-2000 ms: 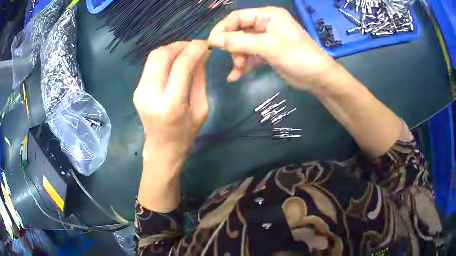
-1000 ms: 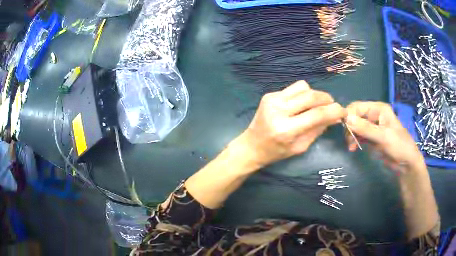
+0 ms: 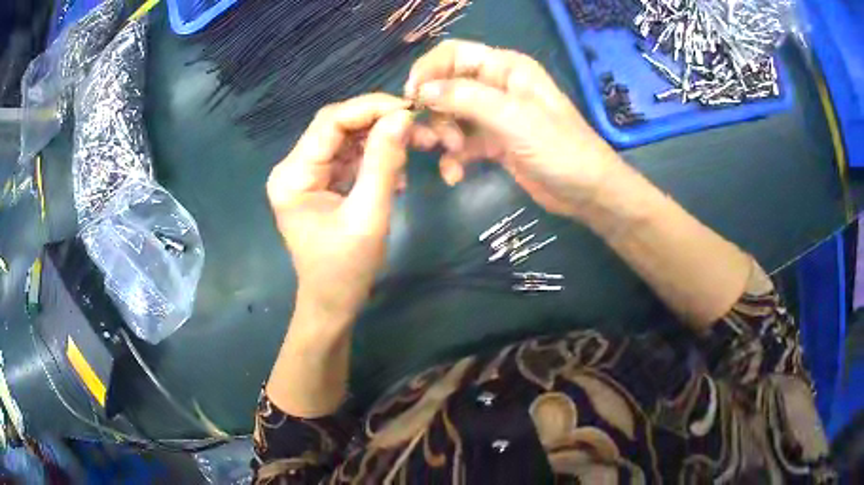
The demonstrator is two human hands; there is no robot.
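My left hand (image 3: 341, 189) and my right hand (image 3: 512, 118) are bare and meet fingertip to fingertip above the green mat. A tiny dark piece (image 3: 414, 102) shows between the fingertips, mostly hidden; I cannot tell whether it is a wire end or a sleeve. Black wires (image 3: 294, 47) with copper-coloured ends lie in a loose pile beyond my left hand. Finished leads (image 3: 538, 281) with silver pins lie on the mat nearer my body, and more silver pins (image 3: 514, 239) lie fanned out just beyond them.
A blue tray (image 3: 625, 133) at upper right holds silver pins and black sleeves. A second blue tray (image 3: 189, 21) shows at the top left. A clear bag of silver pieces (image 3: 118, 133) lies on the left, above a black box (image 3: 71, 303) with a yellow label.
The view swung left and down, then back. A second ago a thin, light-tipped piece stuck out below my joined fingertips; now only a small dark bit shows there.
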